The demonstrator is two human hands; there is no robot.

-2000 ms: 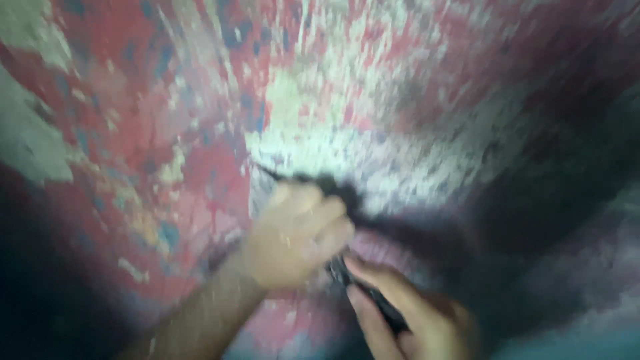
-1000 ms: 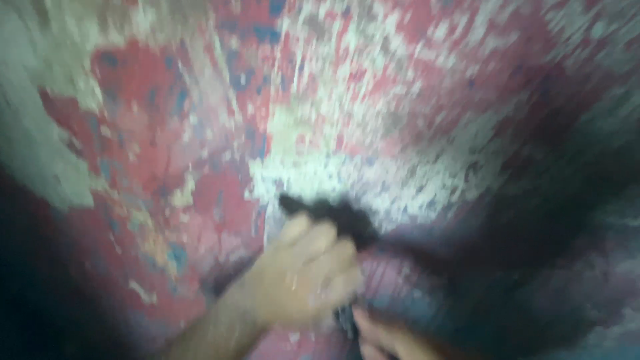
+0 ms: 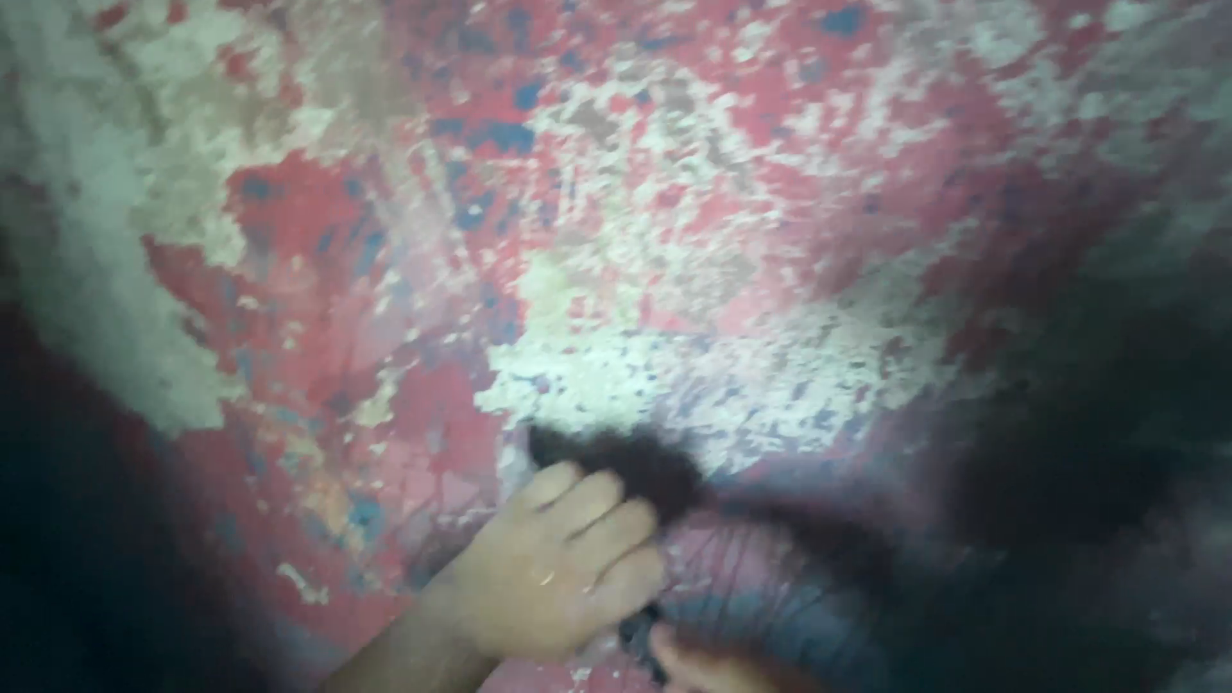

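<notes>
My left hand (image 3: pixel 568 558) is closed in a fist low in the middle of the view, its knuckles close to a wall (image 3: pixel 597 289) of worn red, blue and whitish paint. Below and right of it, at the bottom edge, my right hand (image 3: pixel 712 664) has its fingers on a dark tool handle (image 3: pixel 640 635). The handle runs up under my left hand, which grips the same tool. The tool's working end is hidden by my left hand and by a dark shadow above the knuckles.
Bright light falls on a whitish patch (image 3: pixel 577 375) of the wall just above my hands. Larger pale areas (image 3: pixel 144 318) of coating lie at the left. Deep shadow covers the lower left and the right side.
Both hands sit lower in the view than two seconds ago, and my right hand has partly left the frame. The view itself has shifted somewhat.
</notes>
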